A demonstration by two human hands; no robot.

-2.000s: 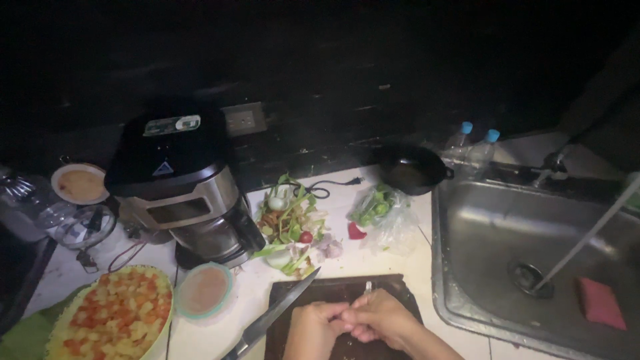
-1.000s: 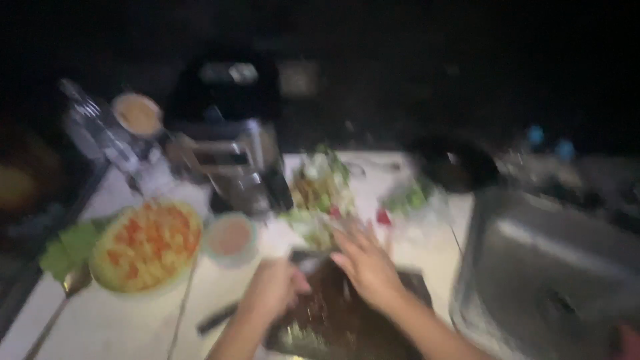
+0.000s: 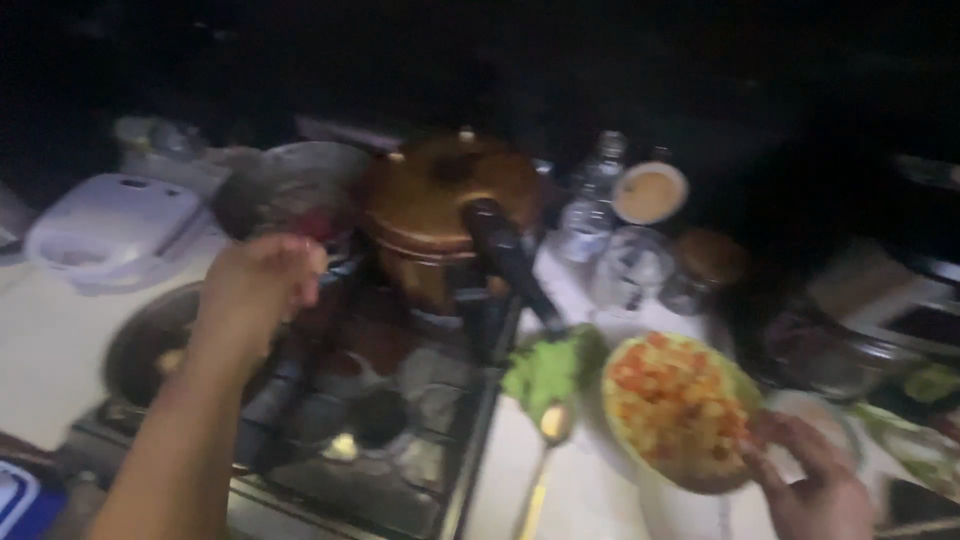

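Note:
My left hand (image 3: 274,277) is raised over the stove, its fingers curled, above the right side of a dark frying pan (image 3: 142,352); blur hides whether anything is between the fingers. At the lower right, my right hand (image 3: 810,472) is at the right rim of an oval bowl of diced orange and yellow food (image 3: 675,409). Its fingertips overlap the rim, but a firm grip cannot be made out. A spoon (image 3: 553,427) lies left of the bowl, beside green leaves (image 3: 547,371).
A brown pressure cooker (image 3: 450,195) stands at the back of the stove (image 3: 375,465), its black handle pointing toward the leaves. Left of it are a grey pan (image 3: 300,172) and a white appliance (image 3: 120,225). Glass bottles (image 3: 589,217) and a cup (image 3: 650,193) stand behind the bowl.
The view has swung far left, from the cutting board and sink to the stove. My hands have left the board; the left is now over the stove, the right at the bowl.

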